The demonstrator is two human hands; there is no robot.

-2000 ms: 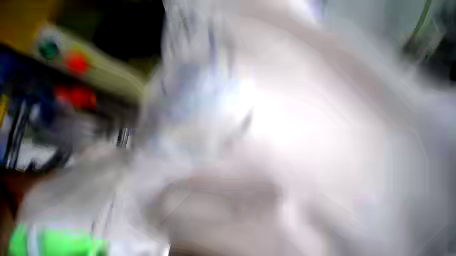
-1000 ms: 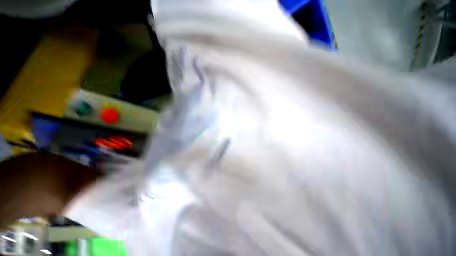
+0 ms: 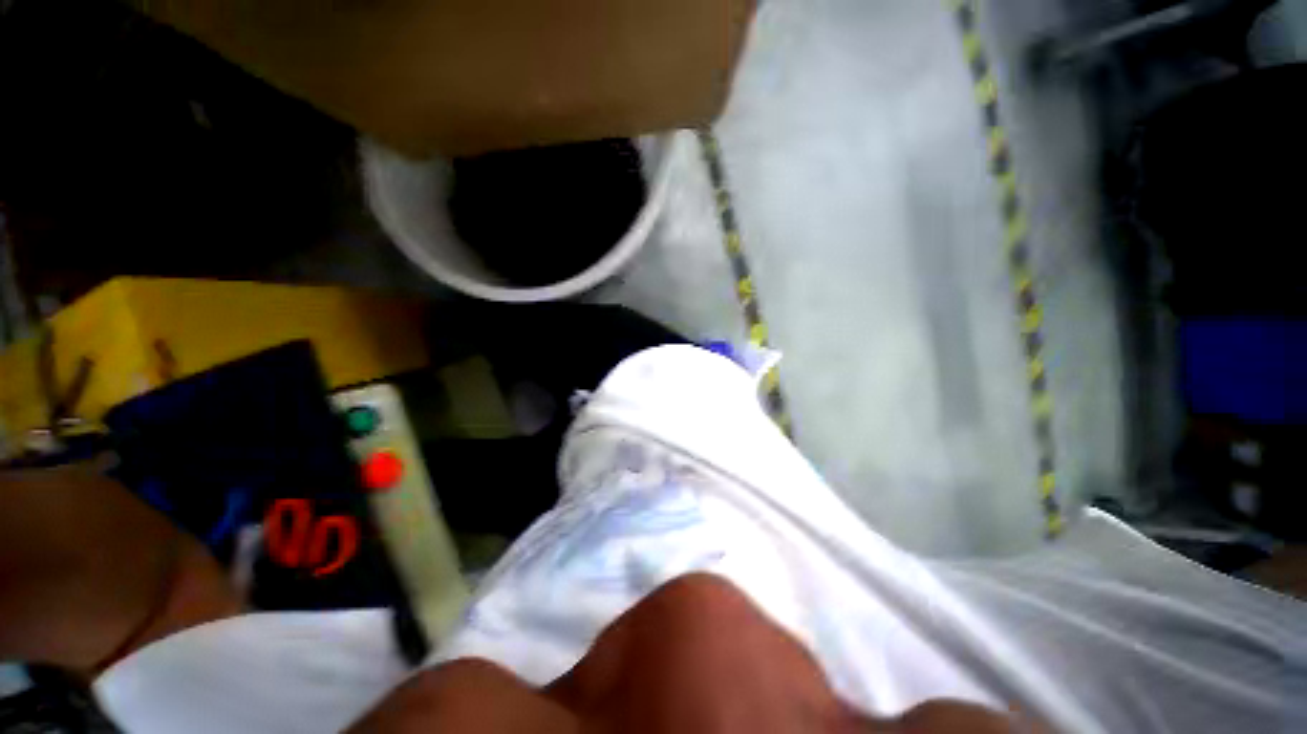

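Red-handled scissors lie on a dark mat at the lower left, beside a pale control box with a green and a red button. A large brown carton cuts into the top of the picture; what holds or supports it is hidden. At the left edge a bare forearm comes out of a white sleeve, its hand out of the picture. My right hand is not visible. Blurred skin at the bottom centre shows no fingers; I cannot tell which body part it is.
A white round bucket with black contents stands below the carton. Yellow machine housing borders the mat. Yellow-black tape crosses the grey floor. A blue box stands at the right. White clothing covers the lower middle.
The view has shifted and become clearer. The carton, bucket and floor tape have come into view, and the white clothing covers less of the picture.
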